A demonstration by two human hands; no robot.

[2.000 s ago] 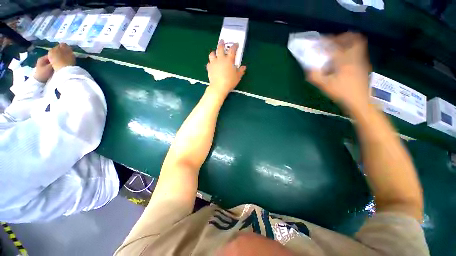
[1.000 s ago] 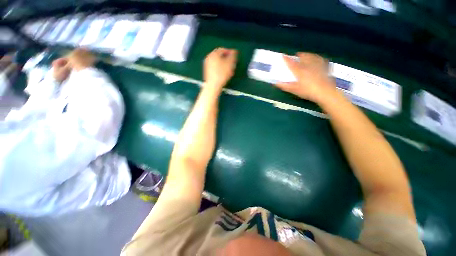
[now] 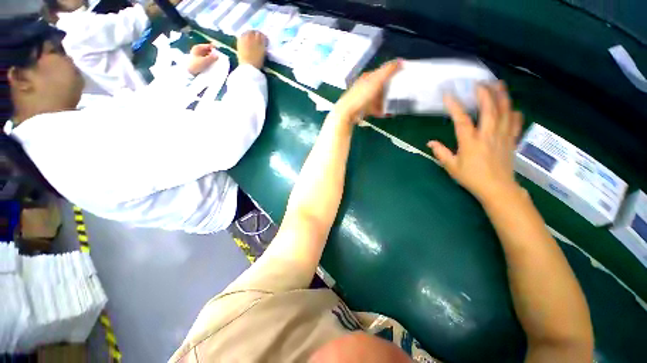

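A white oblong carton [image 3: 433, 84], blurred, is between my two hands over the green conveyor belt. My left hand [image 3: 369, 92] grips its left end, with the thumb and fingers around the edge. My right hand [image 3: 486, 135] is at its right end with fingers spread; the fingertips overlap the carton, and whether they press on it is unclear. Both hands are bare. A dark patch shows at the carton's lower left. Another white carton [image 3: 571, 174] with a dark label lies on the belt to the right of my right hand.
A row of white cartons [image 3: 340, 53], some with pale blue tops, stands at the upper left. Another carton [image 3: 637, 223] is at the right edge. A neighbouring worker in a white coat [image 3: 142, 156] sits at left. A white strip [image 3: 628, 67] lies on the far ledge.
The view has turned left. My left hand, earlier empty, now grips a carton's left end. My right hand has spread its fingers, and the held carton is apart from the carton to its right.
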